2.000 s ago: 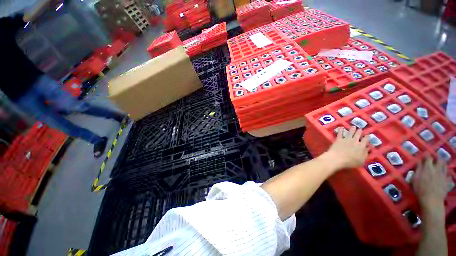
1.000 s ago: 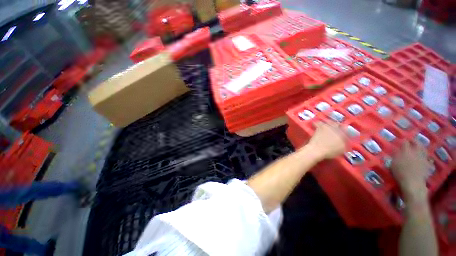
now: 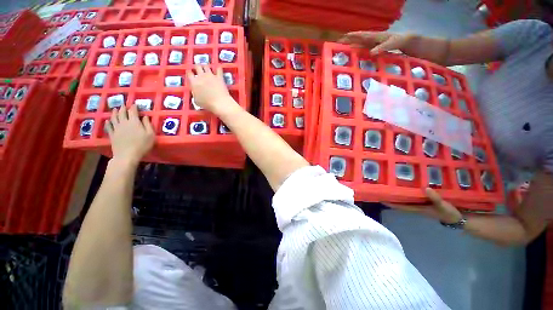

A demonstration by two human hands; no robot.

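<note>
A red foam tray (image 3: 148,79) lies in front of me, with square silver-white units in most pockets. Some units show dark round centres, such as this one (image 3: 170,126). My left hand (image 3: 130,134) is over its front rows at left, fingers spread and fingertips at the units. My right hand (image 3: 209,89) is over its right part, fingers apart, fingertips just below a unit (image 3: 201,59) in the second row. No lifted unit shows in either hand; the undersides of both hands are hidden. One pocket (image 3: 147,79) left of the middle is empty.
At right, a person (image 3: 515,115) has both hands at a red tray (image 3: 327,121) of units with a white paper slip (image 3: 418,118). A narrower visible tray part (image 3: 287,91) lies between. Red stacks (image 3: 36,163) stand at left, black pallet (image 3: 157,209) below.
The view has swung right, bringing the neighbouring person and their tray into the picture; the brown carton at left has gone out. Both my hands remain over the tray of units.
</note>
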